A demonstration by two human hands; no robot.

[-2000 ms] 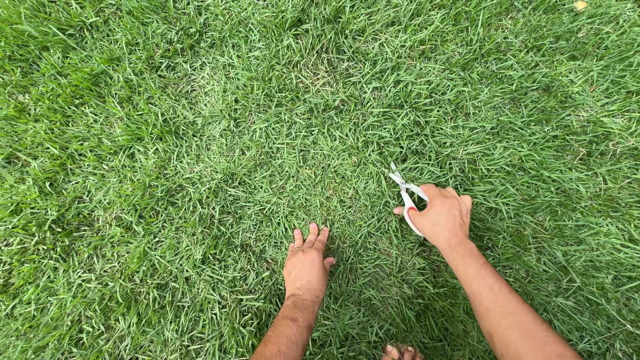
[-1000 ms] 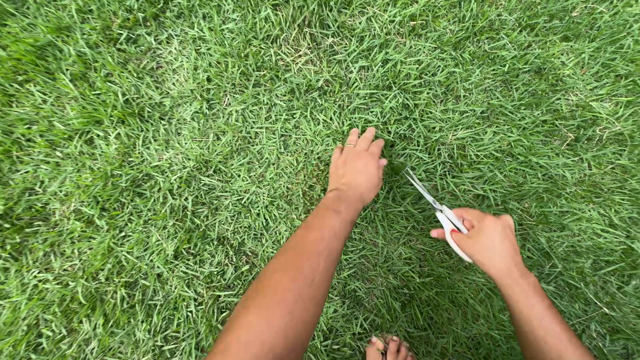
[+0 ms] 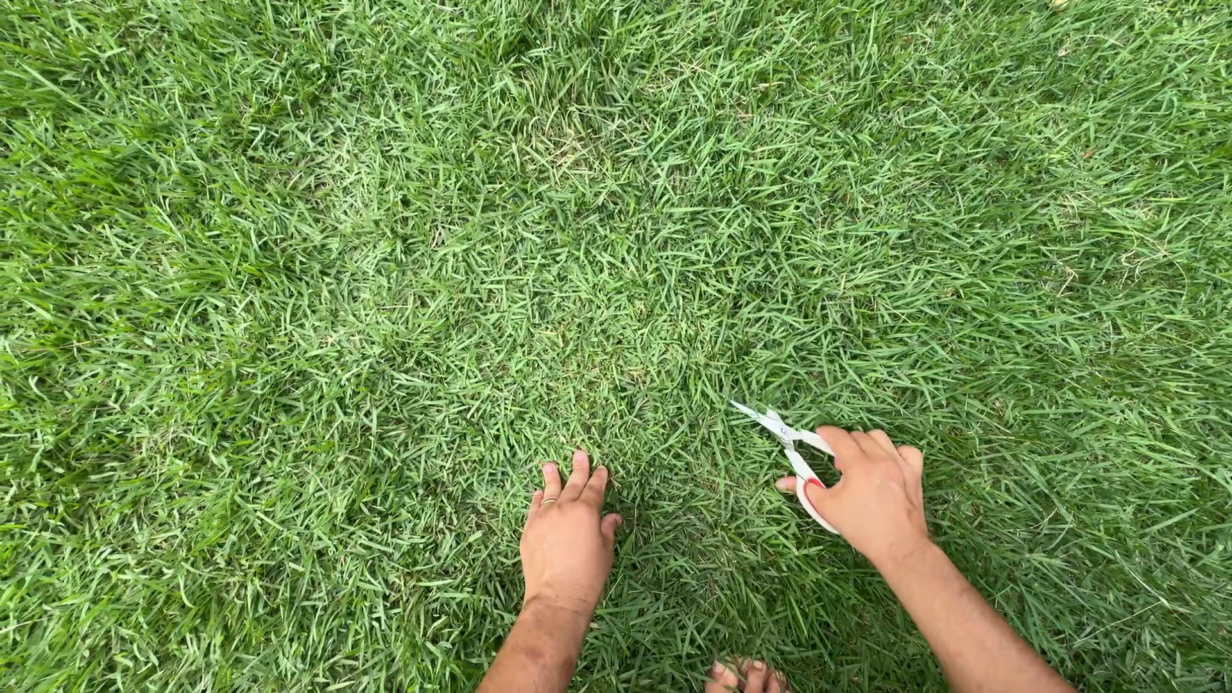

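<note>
Scissors with white handles and red inner rims are in my right hand, at the lower right of the view. Their blades are spread and point up and to the left, over the grass. Palm down on the turf, left of the scissors, lies my left hand, its fingers apart and nothing visible in it. A ring shows on one of its fingers. The tips of some right-hand fingers are hidden in the grass or behind the handles.
Lawn fills the whole view, with longer blades at the left edge and a paler, strawlike patch near the top middle. Toes of a bare foot show at the bottom edge, between my forearms.
My left hand has drawn back from near the scissor tips, down and to the left. The scissors, closed or nearly so a second ago, now have their blades spread.
</note>
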